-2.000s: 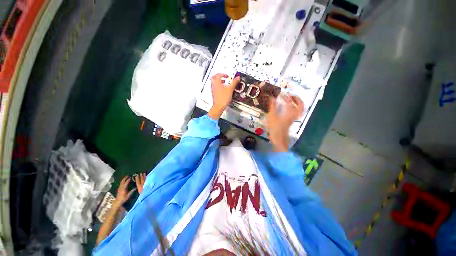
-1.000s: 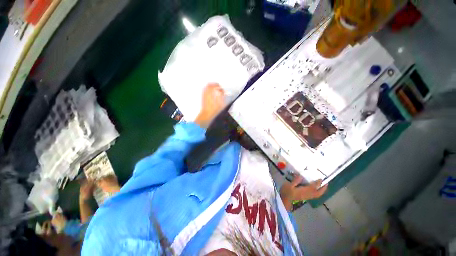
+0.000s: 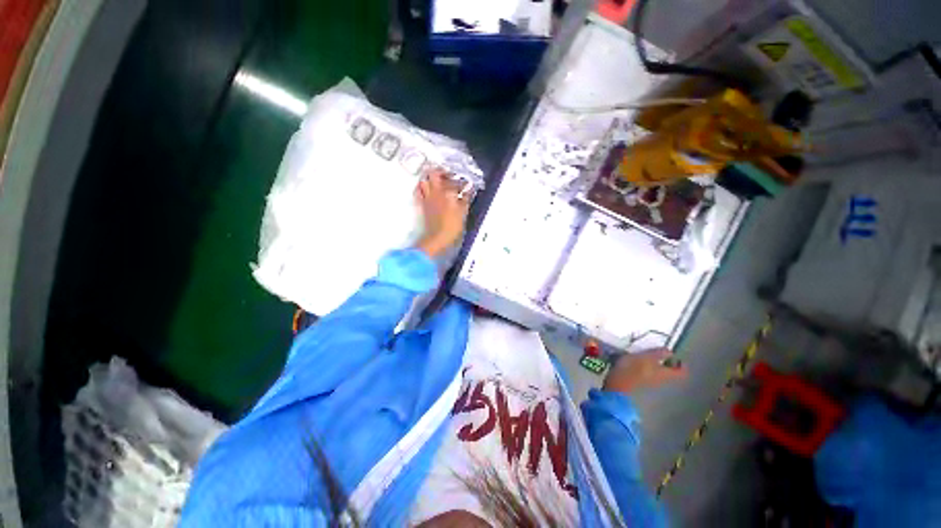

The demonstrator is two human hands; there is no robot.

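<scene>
The white blister tray (image 3: pixel 330 211) lies left of the machine, with a few ring-shaped frames (image 3: pixel 387 145) in its upper pockets. My left hand (image 3: pixel 444 209) is at the tray's right edge, fingers bent at the last pockets; blur hides whether it holds a frame. The dark brown-red fixture (image 3: pixel 660 204) sits far back on the white machine bed (image 3: pixel 598 278), under the orange-yellow dispensing head (image 3: pixel 707 139), with light frames on it partly covered by the head. My right hand (image 3: pixel 642 371) is at the bed's front right corner, beside the front edge; its fingers are unclear.
A blue box (image 3: pixel 485 64) stands behind the tray. A warning label (image 3: pixel 810 57) is on the machine at the back right. Crumpled clear trays (image 3: pixel 134 443) lie at the lower left. A red stool-like object (image 3: pixel 789 409) and a person's blue sleeve (image 3: pixel 882 464) are at the lower right.
The fixture has moved back under the dispensing head. My left hand has moved from the tray's lower part to its upper right pockets. My right hand remains by the front edge. The view has turned.
</scene>
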